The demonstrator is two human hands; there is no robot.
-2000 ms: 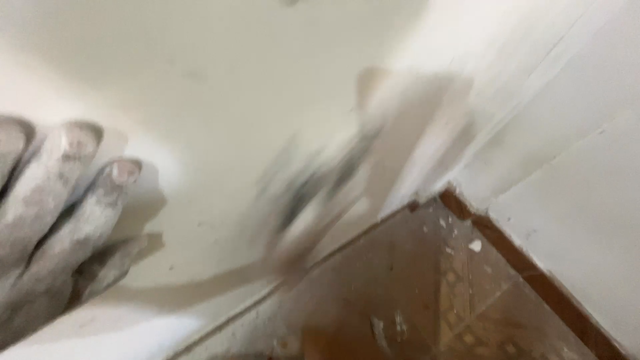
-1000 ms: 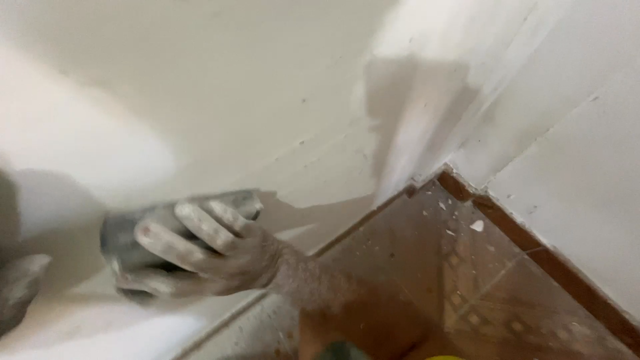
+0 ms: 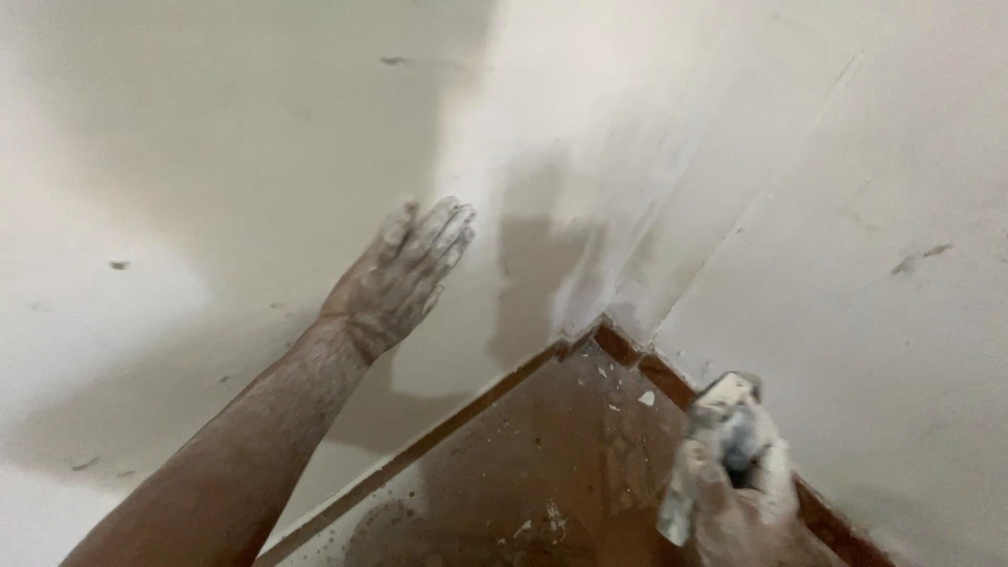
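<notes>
My left hand point(image 3: 398, 272), coated in white dust, reaches up from the lower left with its palm toward the pale wall point(image 3: 260, 142), fingers extended and nothing visible in it. At the lower right, my right hand point(image 3: 736, 480) is closed around a dusty, block-like hand tool point(image 3: 728, 390). Blur and my fingers hide much of that tool, so its exact kind is unclear. It is beside the right-hand wall point(image 3: 882, 362), just above the brown skirting; whether it touches the wall cannot be told.
Two walls meet at a corner above the brown tiled floor point(image 3: 512, 472), which bears white flakes and dust. Brown skirting point(image 3: 665, 378) edges the floor on the right. The walls carry small dark marks, a seam line and shadows of the arms.
My right hand, holding the tool at the left wall one second ago, is now at the lower right by the other wall. More of my left hand and forearm shows.
</notes>
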